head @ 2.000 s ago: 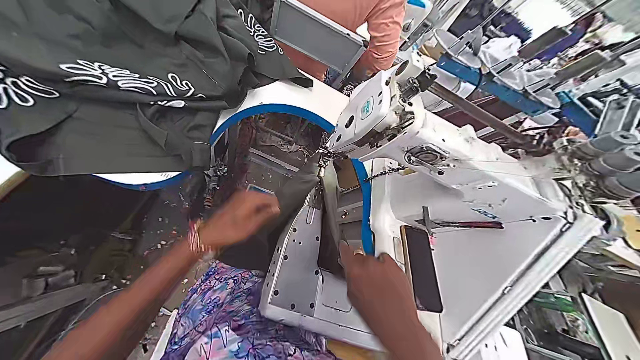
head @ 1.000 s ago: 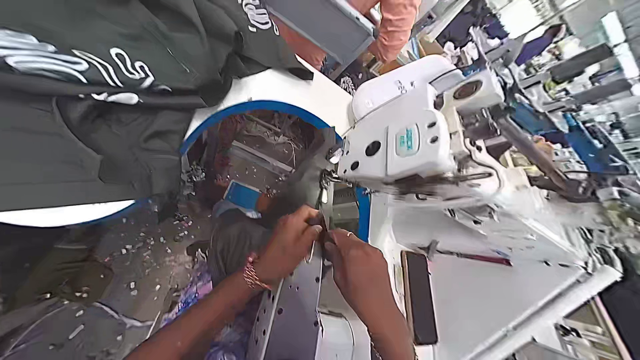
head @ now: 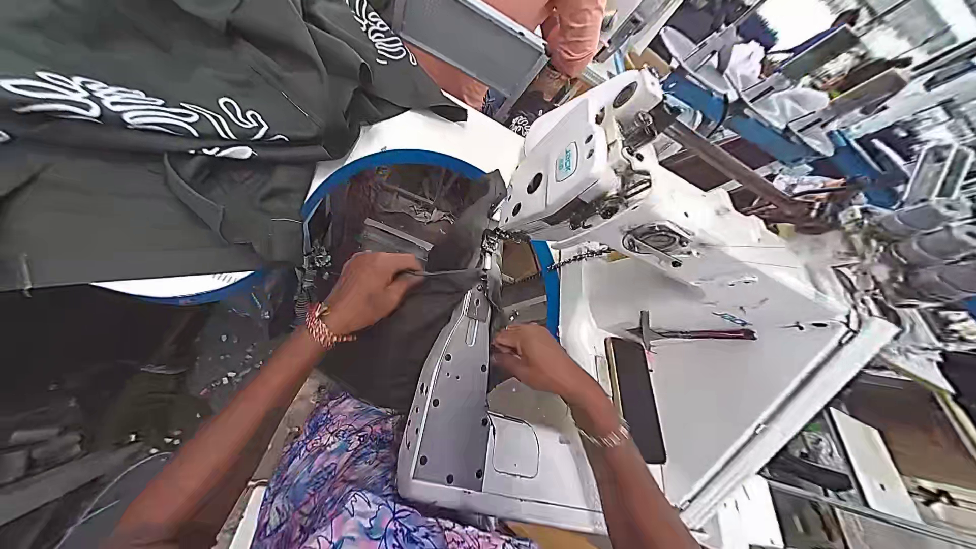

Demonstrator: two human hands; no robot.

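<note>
A white Jack sewing machine [head: 572, 168] with a narrow arm bed [head: 450, 404] stands in front of me. Dark fabric [head: 396, 343] hangs over the left side of the bed and runs up to the needle area. My left hand [head: 374, 288], left of the needle, pinches a thin dark strip [head: 454, 272] that is stretched toward the presser foot. On the bed's right side, my right hand [head: 534, 357] has curled fingers at the dark cloth edge; its grip is partly hidden.
Black garments with white lettering [head: 137, 114] lie on the white table at the left. A phone [head: 637, 400] and a dark red-handled tool [head: 701, 334] rest right of the bed. Behind the machine is a person in a salmon top [head: 576, 34]. A thread chain [head: 579, 259] trails behind the needle.
A second ago both hands were together at the bed below the needle. The left hand has since moved left, pulling out the strip, and the right hand is apart from it.
</note>
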